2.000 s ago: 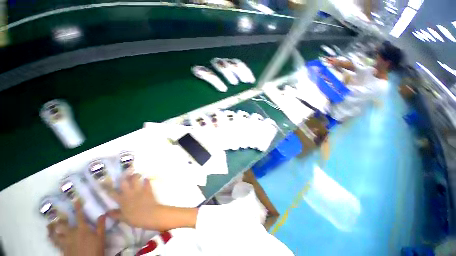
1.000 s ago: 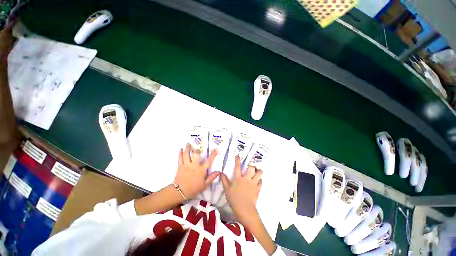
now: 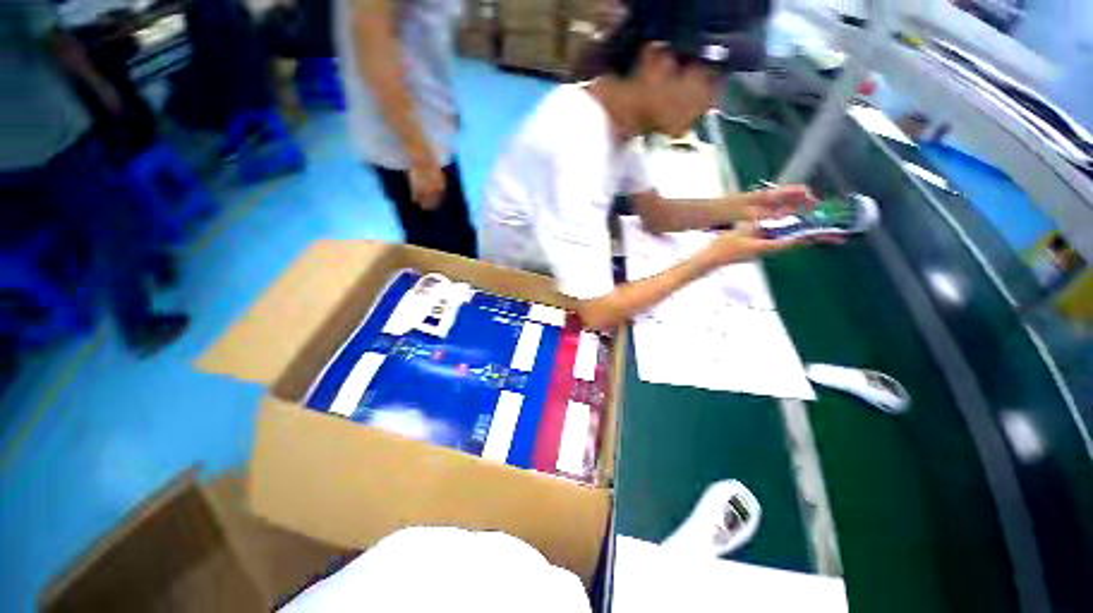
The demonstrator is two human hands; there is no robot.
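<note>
Neither of my hands is in view; only a white part of my clothing shows at the bottom edge. A white handheld device lies on the green bench in front of me, its display on the wide head and its handle end at the edge of a white work sheet. An open brown carton stands left of the bench with blue-and-red printed packs in it. A small white device lies on top of the packs at the far corner.
A person in a white top leans at the bench beyond the carton, holding a device. White printed sheets lie before them. Another white device lies on the green conveyor belt. More people stand further back; another open carton is lower left.
The view has swung left to the carton and the neighbouring person. My hands, which were on a row of several devices, have gone out of view with that row and the smartphone.
</note>
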